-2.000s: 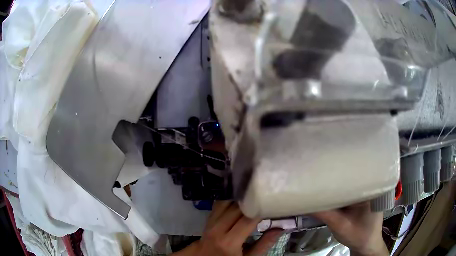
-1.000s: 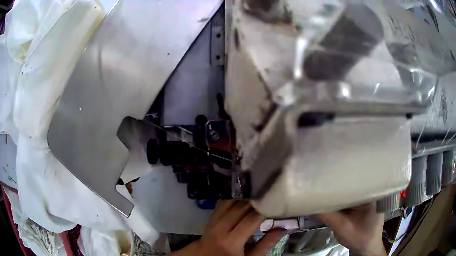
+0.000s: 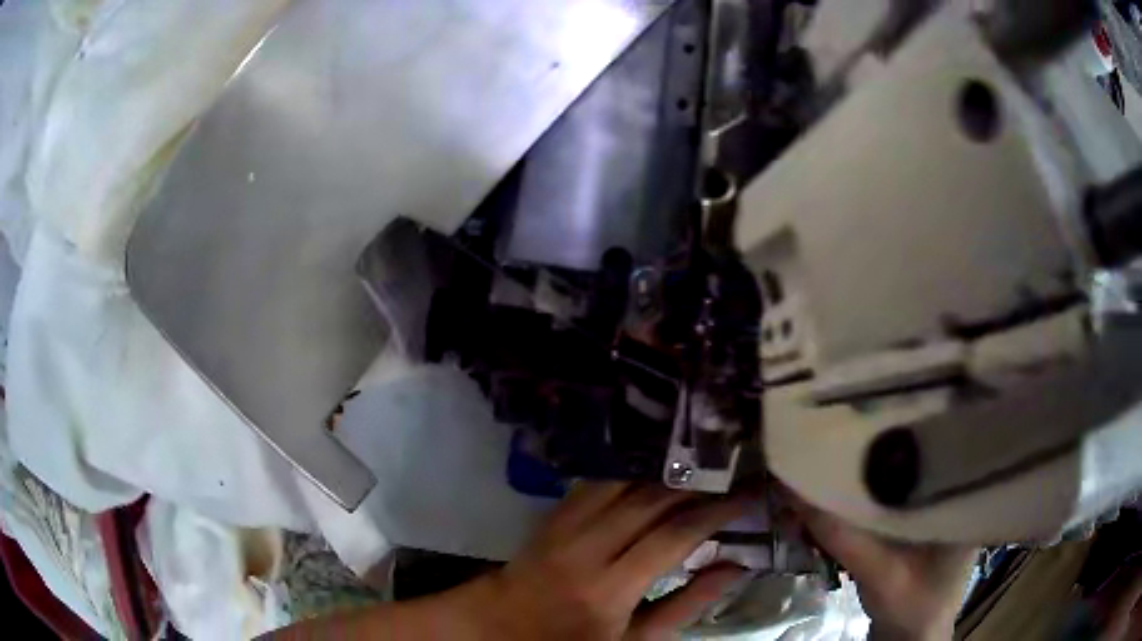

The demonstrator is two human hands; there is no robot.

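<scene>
The machine head point(image 3: 927, 251) is a cream casing on the right, seen from its side. Dark oily looper parts point(image 3: 564, 363) show in the open recess left of it. My left hand point(image 3: 601, 551) lies at the near edge below the recess, fingers pointing right under the head; its fingertips are hidden or blurred, and I cannot tell if they hold anything. My right hand point(image 3: 895, 570) is blurred and partly covered by the head's lower edge; its fingers are hidden. A blue part point(image 3: 536, 466) sits just above my left hand.
The large silver cloth plate point(image 3: 263, 276) with a notched corner spans the left. White fabric point(image 3: 75, 363) is heaped left of and below it. A red edge point(image 3: 125, 570) shows at the lower left. Checked cloth lies below the machine edge.
The view has shifted, so the head's side and more of the recess beside it show, and the clear shield and tension knobs are out of sight. Both hands remain at the near edge.
</scene>
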